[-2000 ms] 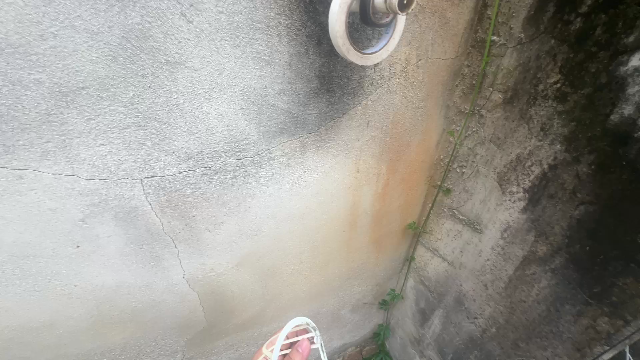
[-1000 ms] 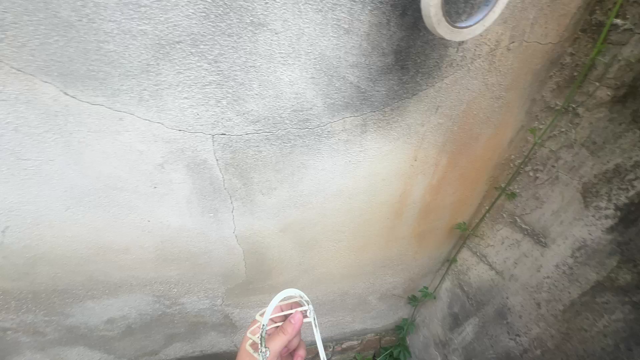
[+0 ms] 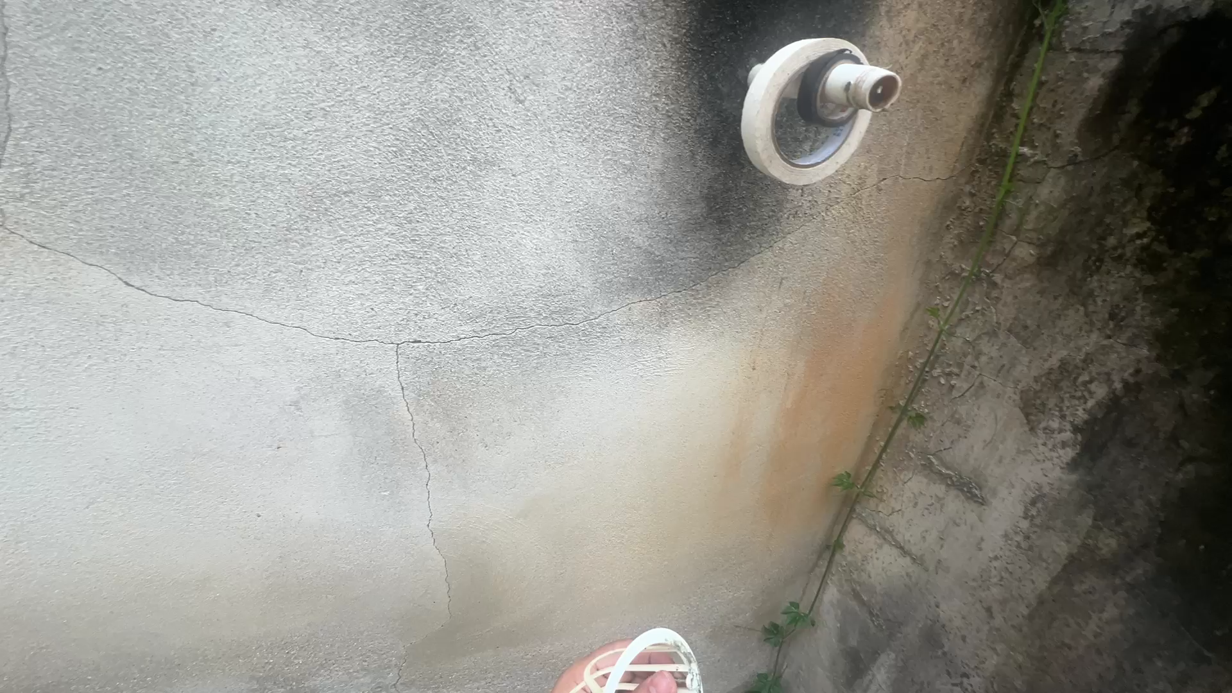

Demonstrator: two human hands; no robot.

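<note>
At the bottom edge, what looks like my left hand grips a white plastic openwork piece with a curved rim and thin slats. The thumb lies over the slats; the wrist and the rest of the piece are cut off by the frame. Up and to the right, away from the hand, a roll of whitish tape hangs on a white pipe stub that sticks out of the wall. A black ring is on the same stub. My right hand is not in view.
A rough plastered wall with cracks and a rusty orange stain fills the left and middle. On the right, a dark, weathered wall meets it at a corner, where a green creeper runs up.
The hand with the white plastic piece sits lower in view than one second ago, so less of it shows. The pipe stub is visible again as the view has shifted.
</note>
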